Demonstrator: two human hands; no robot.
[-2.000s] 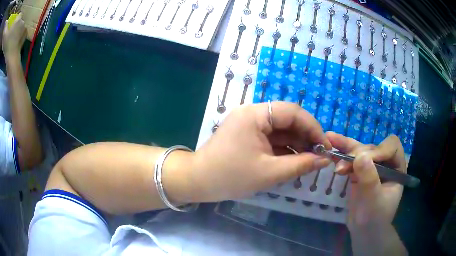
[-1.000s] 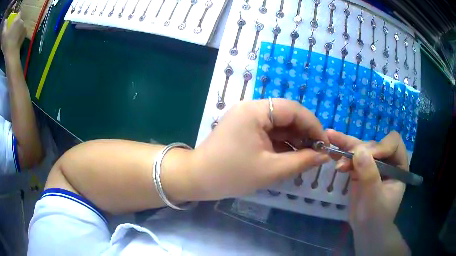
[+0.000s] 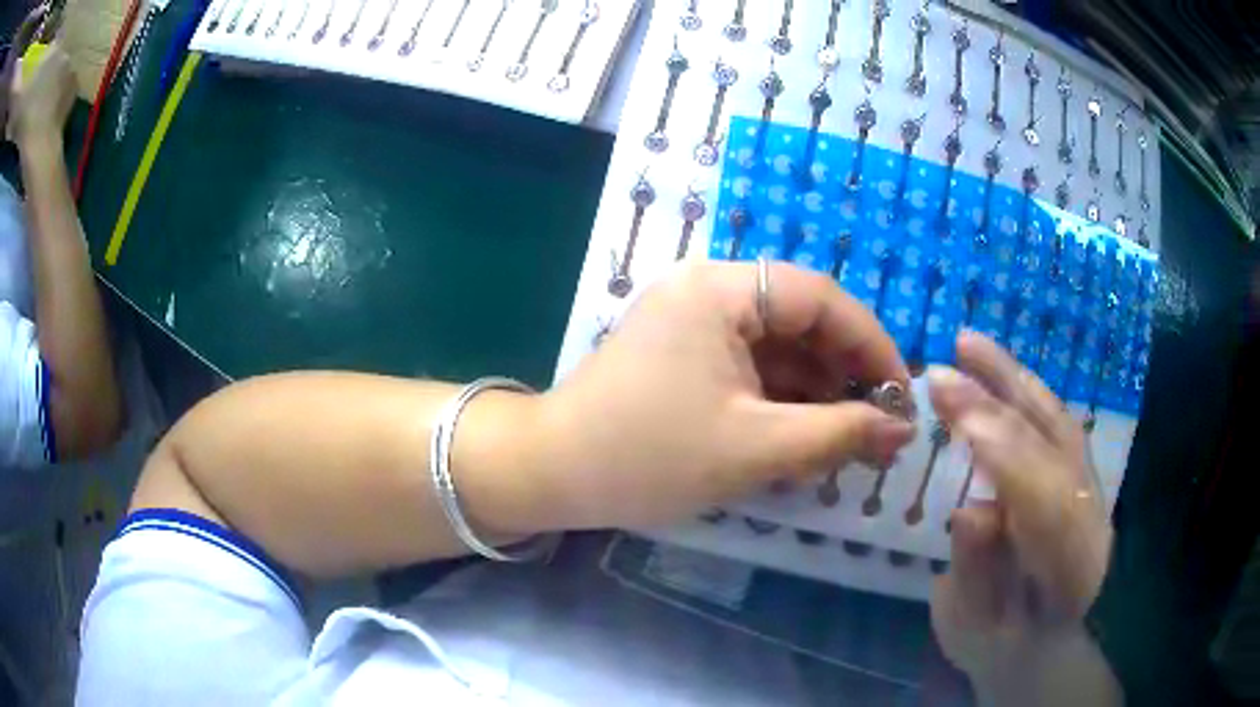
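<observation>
My left hand [image 3: 719, 394] pinches a small shiny metal piece [image 3: 889, 398] between thumb and fingertip, above the lower part of the white board [image 3: 592, 297]. My right hand [image 3: 1029, 483] is just right of it, slightly blurred, its fingers raised and spread from the thumb, not touching the piece. No tweezers show; the inside of my right hand is partly hidden, so I cannot tell whether it holds something. Bar-shaped metal pieces [image 3: 670, 104] stand in rows on the board. A blue patterned film [image 3: 802, 187] lies across the middle rows.
A second white board [image 3: 401, 72] with similar pieces lies at upper left on the dark green table [image 3: 428, 207]. A yellow strip [image 3: 149, 166] is at left. Another person's arm [image 3: 67, 276] is at the left edge. Stacked thin edges [image 3: 1209, 166] are at upper right.
My right hand has drawn off the metal piece, and its fingers have lifted and opened. The tweezers that it held are no longer visible. My left hand keeps its pinch, turned slightly.
</observation>
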